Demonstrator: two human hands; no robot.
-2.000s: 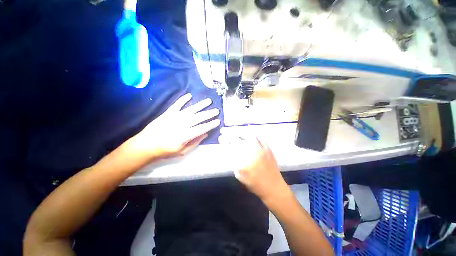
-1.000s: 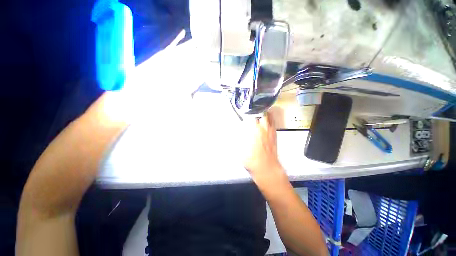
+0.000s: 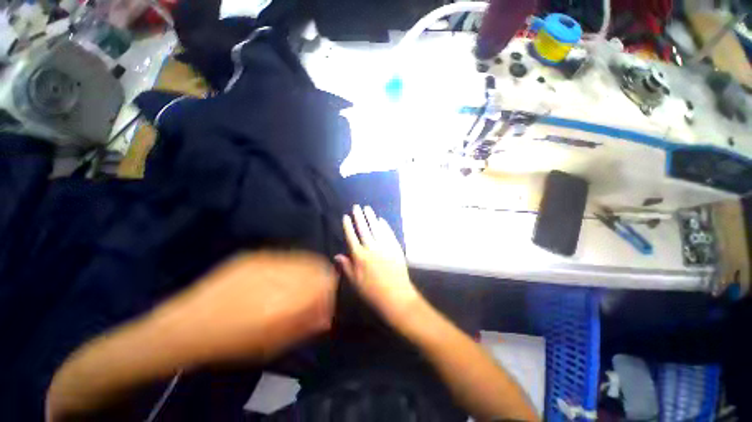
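Note:
The dark navy garment (image 3: 239, 173) covers the left of the table and hangs over the front edge. A flat navy part (image 3: 375, 194) of it lies left of the needle area. My right hand (image 3: 375, 260) lies on this cloth near the table edge, fingers spread. My left hand (image 3: 305, 297) is blurred over the cloth at the front; its fingers are hidden, so its grip cannot be told. The sewing machine's needle area (image 3: 474, 157) is right of the cloth, partly lost in lamp glare.
A black phone (image 3: 561, 213) and blue-handled snips (image 3: 631, 234) lie right on the table. A bobbin tray (image 3: 697, 237) is farther right. A yellow spool with blue top (image 3: 555, 39) stands on the machine. Blue baskets (image 3: 571, 350) are below. Another machine (image 3: 66, 91) is at back left.
The view has shifted, showing more of the table's back. Both hands have left the glare by the needle; my right hand now rests on navy cloth, and my left is nearer the front edge.

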